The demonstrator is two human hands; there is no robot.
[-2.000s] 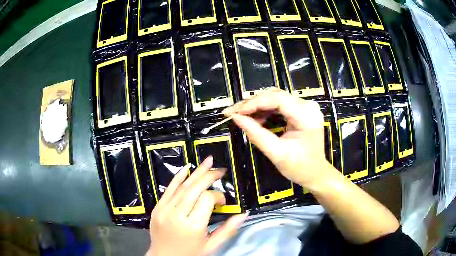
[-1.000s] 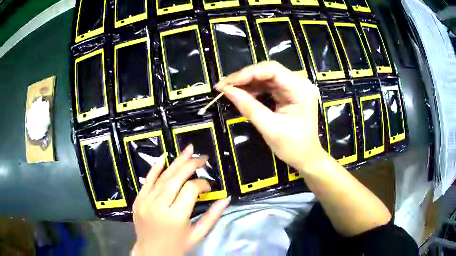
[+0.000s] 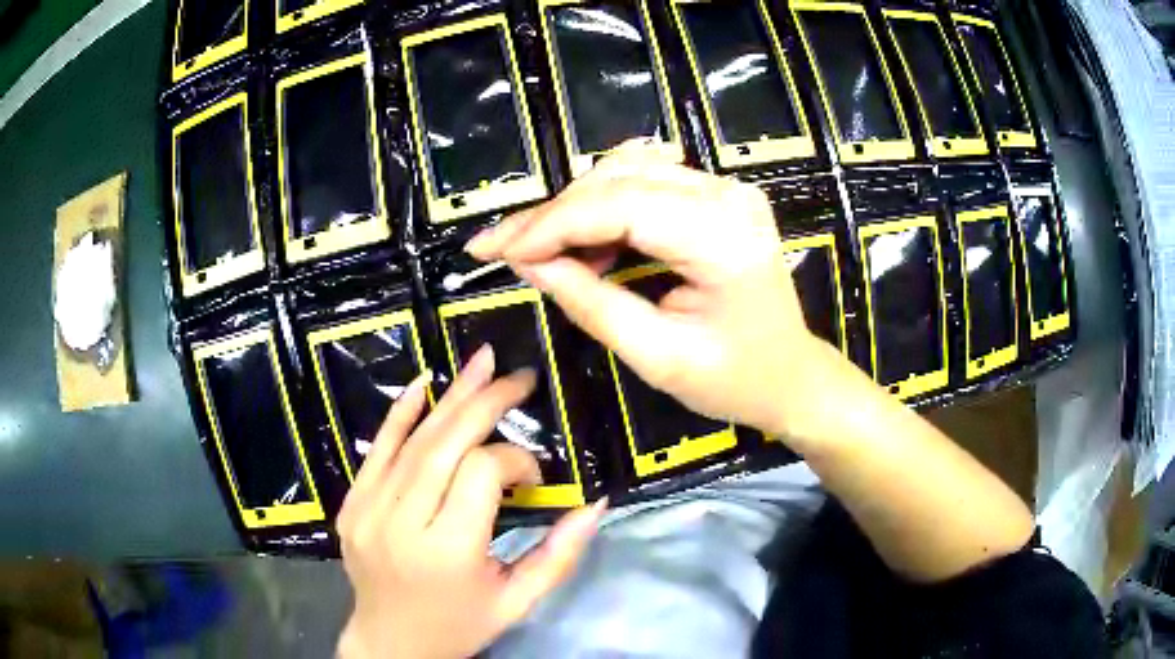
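Observation:
My right hand (image 3: 670, 277) pinches a thin pale cotton swab (image 3: 474, 274) between thumb and fingertips. Its white tip points left, just above the top edge of a yellow-bordered phone screen panel (image 3: 497, 337) in the front row. My left hand (image 3: 451, 515) holds nothing; its fingers are spread over the lower part of that panel and its left neighbour. Whether the fingertips press on the panel I cannot tell. The panels lie in rows in a shiny black blister tray (image 3: 338, 286). My right hand hides part of the neighbouring panels.
Left of the tray, a white wad (image 3: 85, 294) with a dark ring sits on a cardboard pad (image 3: 93, 384) on the dark green worktop (image 3: 77, 483). At the far right stand whitish-blue stacked sheets (image 3: 1140, 155). A dark slab (image 3: 1057, 77) lies between tray and stack.
The view has shifted over the tray. My right hand has moved left with the swab, which lies flatter and shows less length. My left hand stays over the front row.

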